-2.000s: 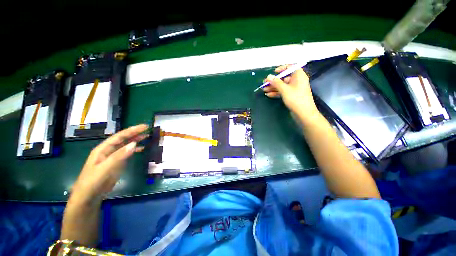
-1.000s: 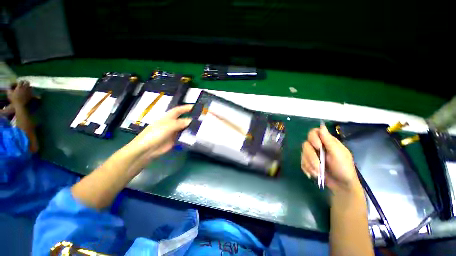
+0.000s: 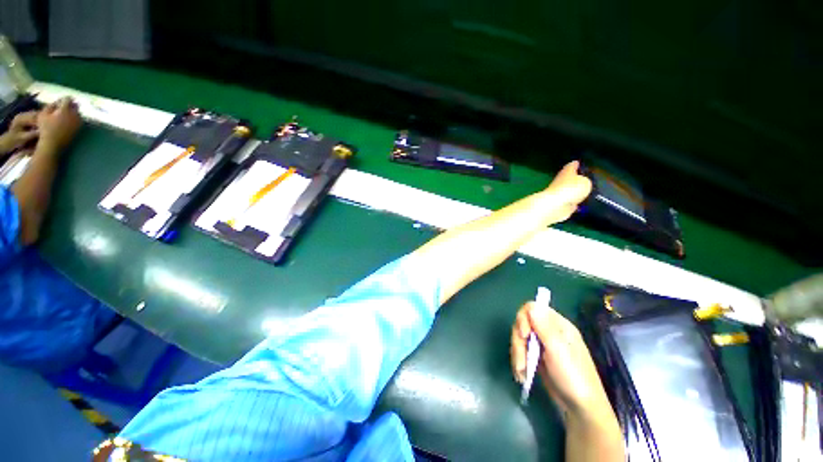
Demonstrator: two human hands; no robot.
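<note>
My left hand (image 3: pixel 572 191) is stretched far forward across the white strip, its fingers on the near-left end of a tablet unit (image 3: pixel 623 200) on the green surface beyond. The unit's open back faces up, with a pale area and dark ends. My right hand (image 3: pixel 552 356) is over the mat left of the stacked panels and holds white tweezers (image 3: pixel 534 347), with the tip pointing down toward me. Its wrist is cut by the lower edge.
Two open-backed tablet units (image 3: pixel 167 176) stand side by side at left. Another tablet unit (image 3: pixel 448 155) lies beyond the white strip (image 3: pixel 397 196). Touch panels (image 3: pixel 677 379) with gold tails are stacked at right, beside another unit (image 3: pixel 799 397). Another person's hands (image 3: pixel 56 124) are at far left.
My left hand has carried the tablet unit from the near mat forward and right, past the white strip. My right hand still holds the tweezers. The view has turned.
</note>
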